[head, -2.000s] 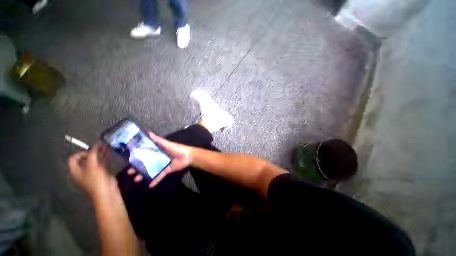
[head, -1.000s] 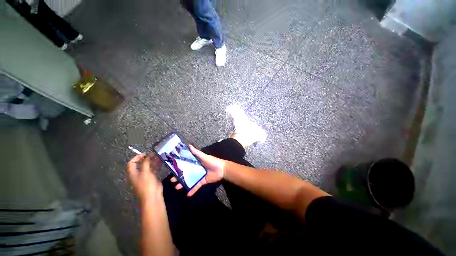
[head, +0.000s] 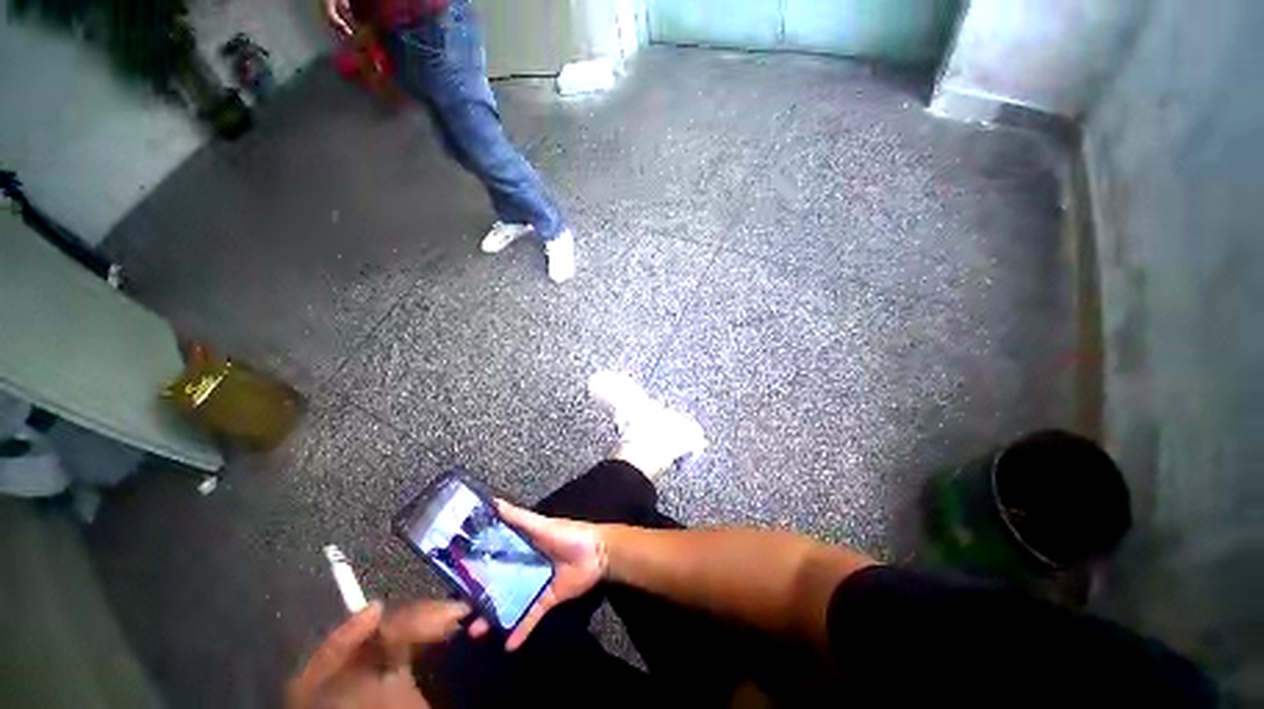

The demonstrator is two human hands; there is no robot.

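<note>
My right hand (head: pixel 571 554) holds a black smartphone (head: pixel 481 557) over my lap, with the thumb along its upper right edge and fingertips showing at its lower edge. The screen is lit with a picture too blurred to read. My left hand (head: pixel 358 654) is at the bottom left, blurred and partly cut off by the lower edge. It holds a white cigarette (head: pixel 345 579) that points up and left. One left finger reaches the phone's lower left edge; whether it touches the screen I cannot tell. Black trousers (head: pixel 610 496) show below the phone.
A person in jeans (head: pixel 485 139) and white shoes stands ahead. A dark green bucket (head: pixel 970 513) is by the right wall. A gold-yellow box (head: pixel 236 405) sits at left beside a pale panel (head: pixel 97 346). Plants (head: pixel 153 42) and a pale green door (head: pixel 790 25) are at the back.
The view has tilted up, showing the door, plants and more of the standing person. My left hand and cigarette sit lower in the picture, with a finger at the phone. My right hand still holds the phone.
</note>
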